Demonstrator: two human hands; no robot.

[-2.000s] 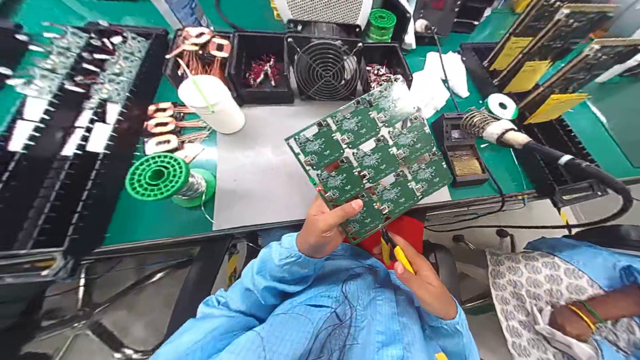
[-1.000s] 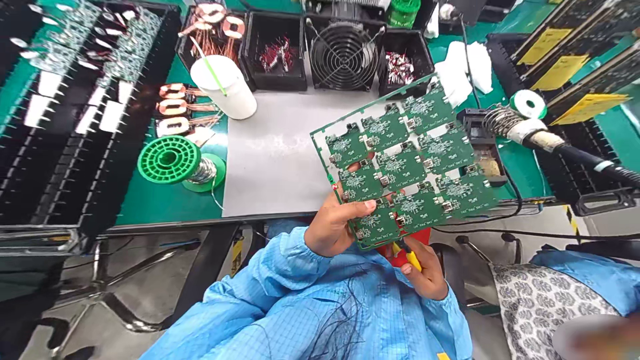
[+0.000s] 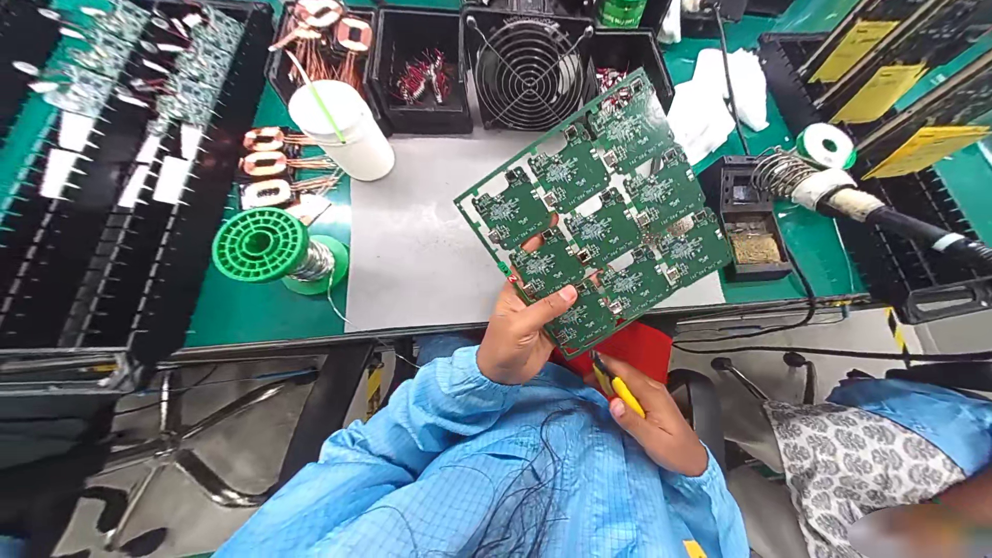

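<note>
My left hand (image 3: pixel 523 333) grips the lower left part of a green printed circuit board panel (image 3: pixel 597 221), thumb on its face and fingers partly behind it. The panel is tilted and made up of several joined boards with small components. My right hand (image 3: pixel 655 415) is closed around yellow-handled cutters or pliers (image 3: pixel 624 394), whose dark jaws are at the panel's bottom corner; whether they touch it I cannot tell. A red cloth or sheet (image 3: pixel 643 349) lies behind the tool, partly hidden.
Behind the panel stand a fan with a wire guard (image 3: pixel 531 74) and a black bin of wires (image 3: pixel 422 74). At left are a white cup (image 3: pixel 349 136), a solder spool (image 3: pixel 267 244) and copper coils (image 3: pixel 263 163). A soldering iron in its coil holder (image 3: pixel 806 182) stands at right; a co-worker sits beyond.
The panel has tilted slightly in my left hand. My right hand stays at its lower corner with the yellow-handled tool. The co-worker's forearm at the right has moved lower.
</note>
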